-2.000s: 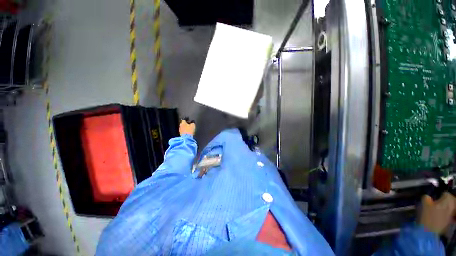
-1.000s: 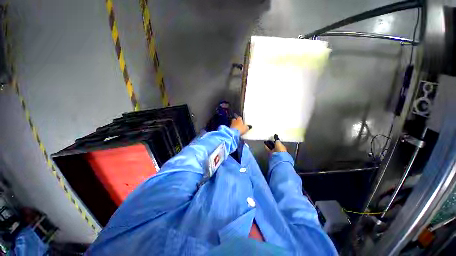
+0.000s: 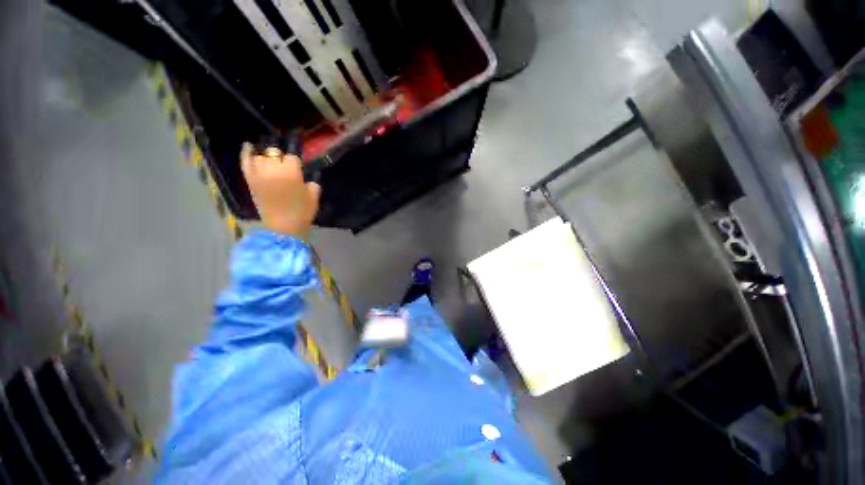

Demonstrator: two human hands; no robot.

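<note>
My left hand (image 3: 282,188) has black fingertips and reaches over the near rim of a large black tote (image 3: 408,156). Its fingertips are beside the lower end of a silver slotted metal plate (image 3: 318,57), which stands in the tote. The fingertips blur into the dark tote, so whether they grip the plate or the rim cannot be told. Red lining shows inside the tote around the plate's end. My right hand is not in view.
A white rectangular panel or seat top (image 3: 550,308) is in front of my body at right. A metal frame and the conveyor rail (image 3: 806,218) run along the right, with part of a green board (image 3: 847,161) beyond. Yellow-black tape marks the floor at left.
The view has swung, bringing the tote with the slotted plate in at the top. My left hand has moved from the white panel to the tote. My right hand has left the picture.
</note>
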